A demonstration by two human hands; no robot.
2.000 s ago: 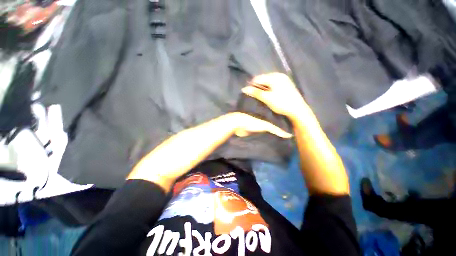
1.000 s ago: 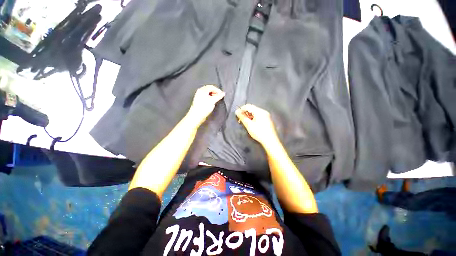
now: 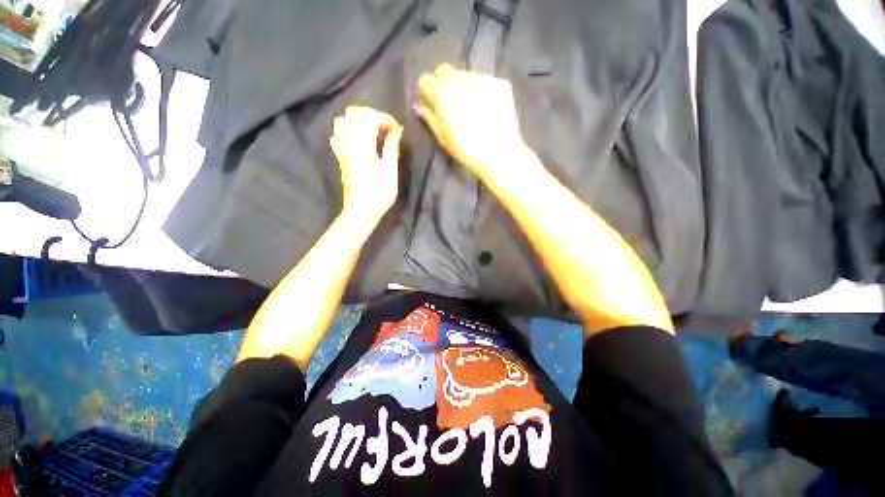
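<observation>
A dark grey suit jacket (image 3: 582,184) lies spread open in front of me, with a lighter grey lining strip (image 3: 448,218) at its middle and a dark button (image 3: 485,258) near the hem. My left hand (image 3: 367,155) is above the left front, its fingers curled towards the thumb. My right hand (image 3: 466,109) is over the middle of the jacket, back upwards, fingers bent and pointing left. The fingertips are bright and blurred. I cannot tell whether either hand holds a small tool or thread. The hands are apart.
Another dark grey jacket (image 3: 776,165) lies at the right. Black hangers (image 3: 92,58) are piled at the upper left, near a dark-handled tool (image 3: 39,194) on the white table (image 3: 58,231). Dark cloth hangs below the table edge. Blue crates (image 3: 102,464) and a person's leg (image 3: 825,364) are beyond.
Since a second ago my right hand has moved up and left across the jacket, and its back now faces up. My left hand has moved slightly up and left. The view has shifted slightly.
</observation>
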